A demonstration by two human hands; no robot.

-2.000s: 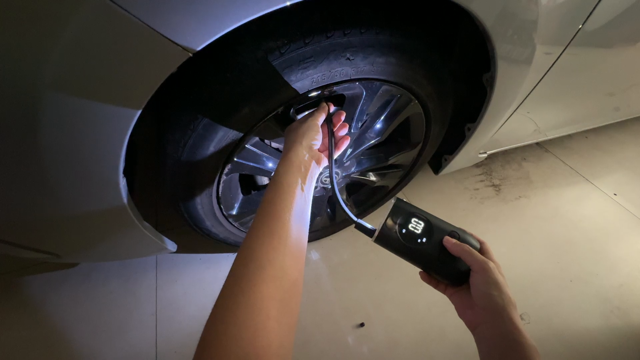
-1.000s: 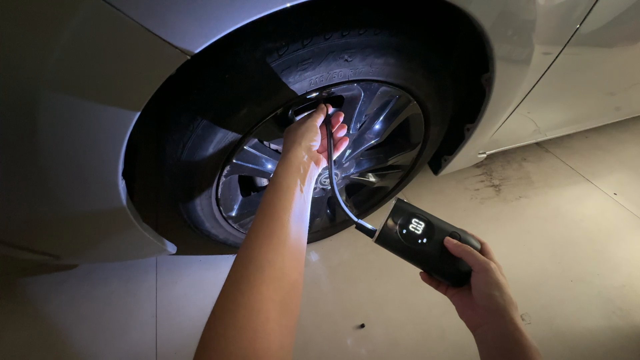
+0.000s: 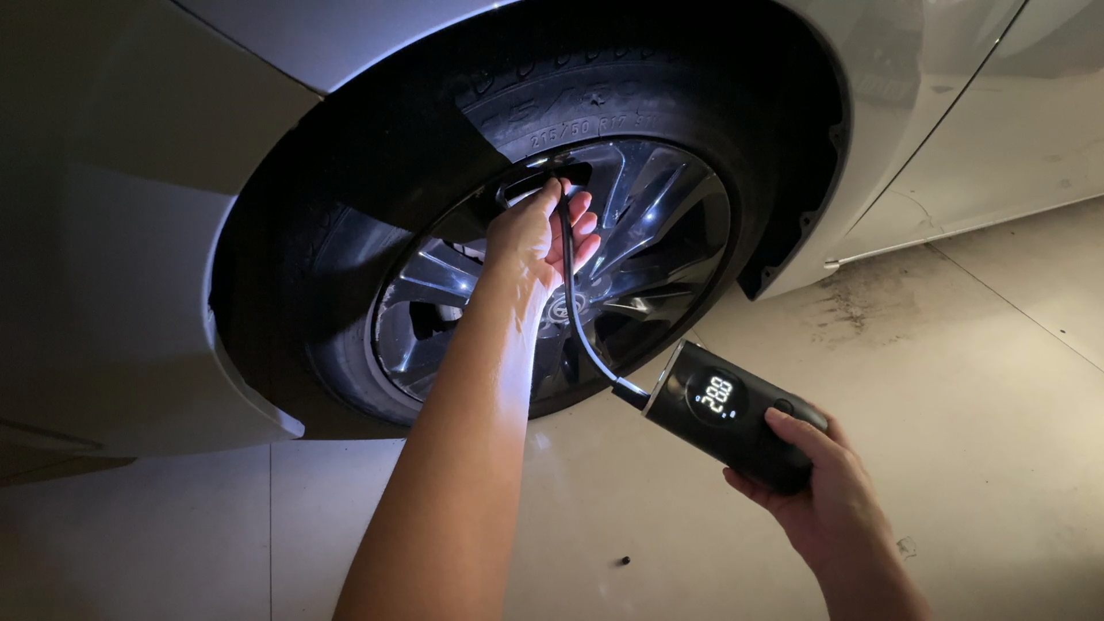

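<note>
My left hand (image 3: 548, 226) reaches to the upper part of a car's alloy wheel (image 3: 642, 211) and pinches the end of a black air hose (image 3: 569, 285) by the rim. Fingers hide the hose tip and the valve. From there the hose curves down to a black handheld tire inflator (image 3: 733, 414), which my right hand (image 3: 806, 483) grips at its lower end, thumb beside a button. The inflator's round display is lit with digits, and its light shines along the hose and my left forearm. The black tire (image 3: 569, 103) surrounds the wheel.
The light-coloured car body (image 3: 906, 112) arches over the wheel. Pale floor tiles (image 3: 975, 388) lie beneath, with a dark smudge (image 3: 854, 306) right of the tire. A small black cap-like piece (image 3: 625, 561) lies on the floor below the inflator.
The inflator's display has changed from zeros to a higher reading. Both hands hold nearly the same positions.
</note>
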